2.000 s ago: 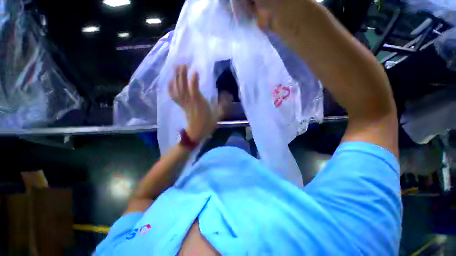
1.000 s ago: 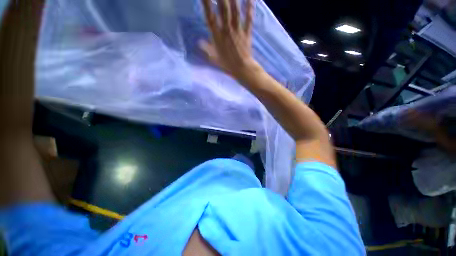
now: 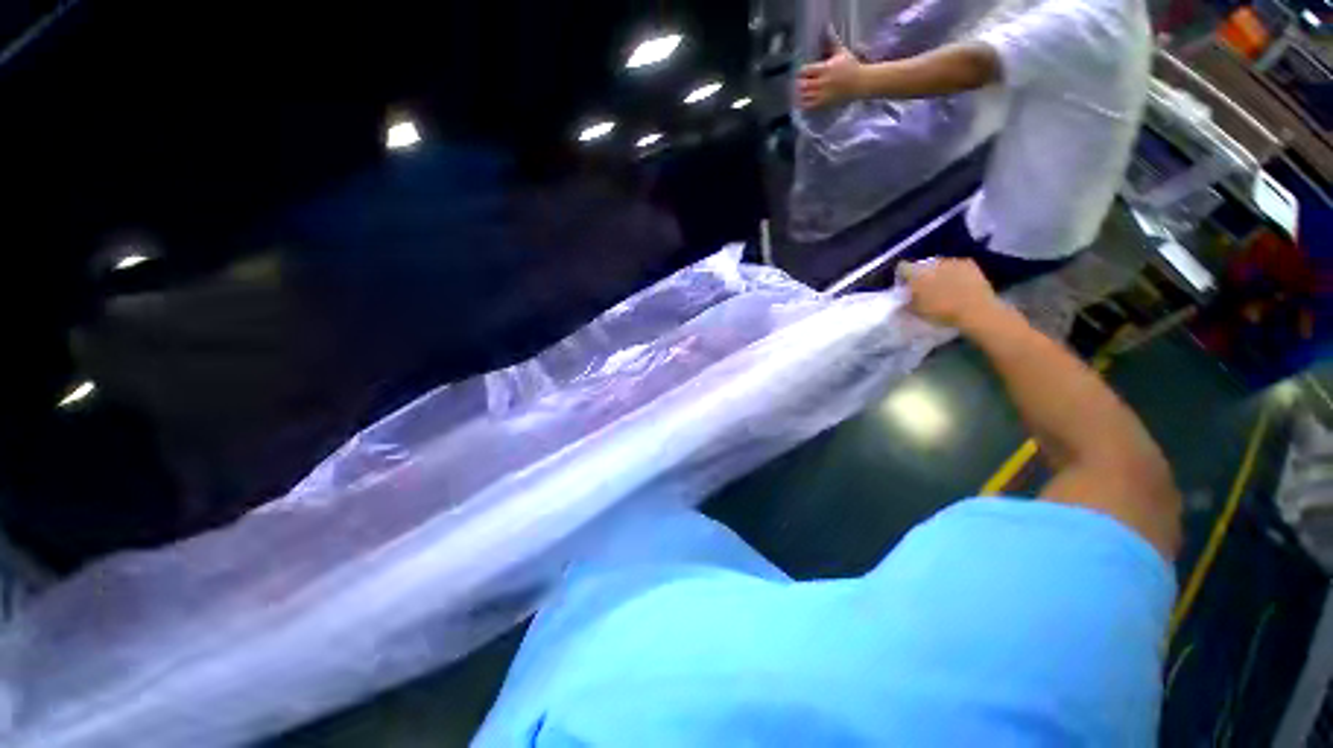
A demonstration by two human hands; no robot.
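A very large black television (image 3: 483, 219) with a glossy screen fills the upper left and reflects ceiling lights. A translucent whitish protective bag (image 3: 556, 453) runs along its lower edge, from the lower left to the centre right, bunched in a long band close to my body. My right hand (image 3: 943, 292) is closed on the bag's right end, near the screen's lower right corner. My left hand is not in view. The bag's far left end is cut off by the picture's edge.
Another person in a white shirt (image 3: 1067, 132) stands at the upper right, one hand on a second set in a clear bag (image 3: 877, 161). Metal equipment (image 3: 1228, 161) stands behind that person. Green floor with a yellow line (image 3: 1221, 533) shows at the right.
The view has turned, showing the glossy screen and the other person. The bag, raised in front of me before, now lies low along the screen's edge. My right hand now grips its end.
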